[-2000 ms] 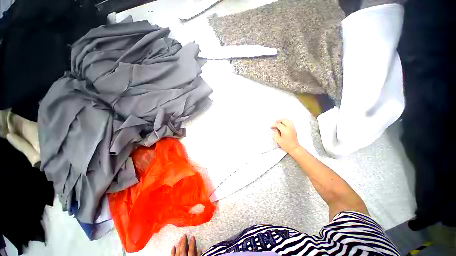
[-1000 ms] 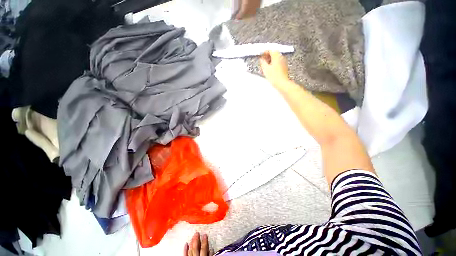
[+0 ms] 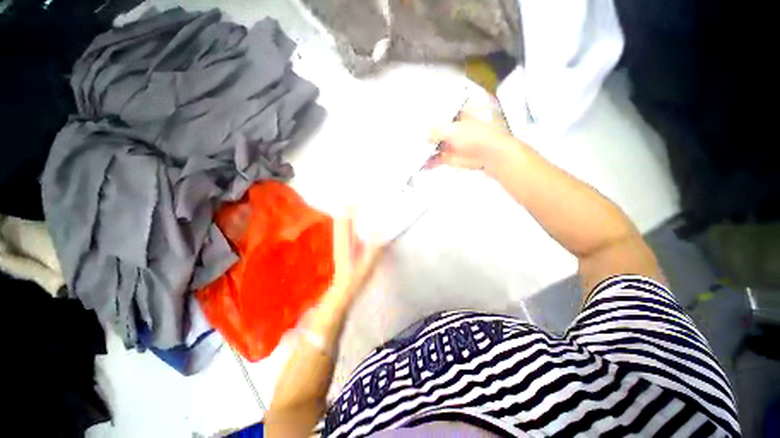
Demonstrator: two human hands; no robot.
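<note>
A long white cut piece with a dark edge (image 3: 410, 208) lies slanting over the white table in front of me, partly washed out by glare. My right hand (image 3: 466, 141) grips its upper part, fingers curled. My left hand (image 3: 352, 255) is blurred at the lower end of the piece, beside the orange-red plastic bag (image 3: 282, 274); its grip cannot be told. A thin dark line runs between the two hands.
A large grey cloth pile (image 3: 184, 111) is at left, black cloth (image 3: 43, 359) beyond it. Speckled cloth (image 3: 445, 30) and white cloth (image 3: 569, 51) are at the far side. A dark mass (image 3: 718, 111) stands at right, with the floor (image 3: 684, 265) below.
My right hand has come back from the narrow white strip on the speckled cloth to the dark-edged piece. My left hand has risen from the near edge to it. The view has shifted.
</note>
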